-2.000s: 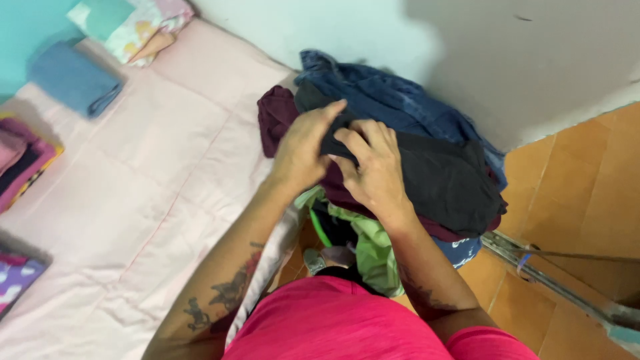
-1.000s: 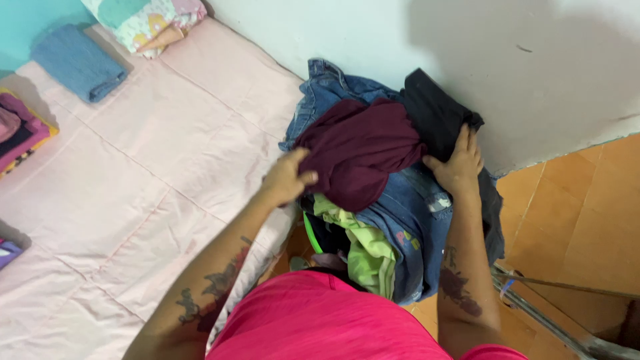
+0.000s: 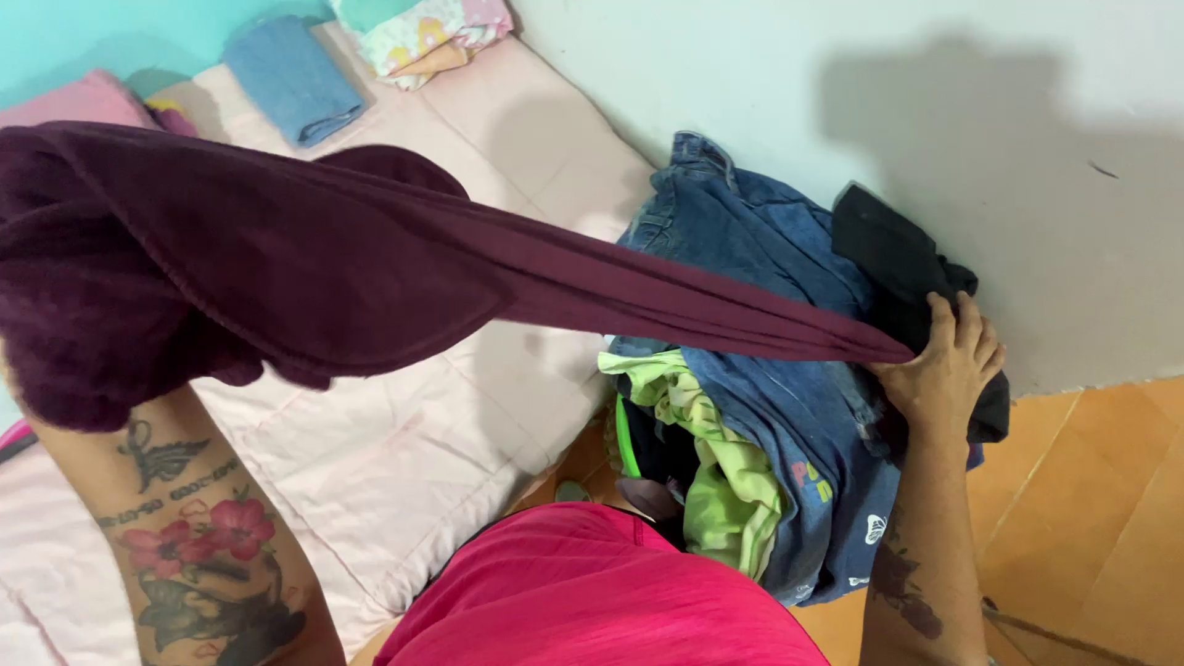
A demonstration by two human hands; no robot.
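A maroon garment (image 3: 370,268) is stretched across the view from the far left to my right hand (image 3: 948,365). My right hand grips its narrow end and also rests against a black garment (image 3: 893,245) on the pile. My left hand is hidden behind the bunched maroon cloth at the left edge; only my tattooed forearm shows below it. Under the stretched cloth lie blue denim garments (image 3: 740,213) and a lime-green garment (image 3: 731,490), heaped beside the bed.
The bed has a pale pink cover (image 3: 444,435). Along its far end lie a folded blue denim piece (image 3: 294,81), a folded patterned cloth (image 3: 421,37) and a pink folded item (image 3: 88,102). A white wall (image 3: 740,74) stands behind; orange floor tiles (image 3: 1091,490) are at right.
The maroon garment lay bunched on the pile a second ago; it is now lifted and pulled out to the left. My left arm has moved left. The black garment stays at the pile's right side.
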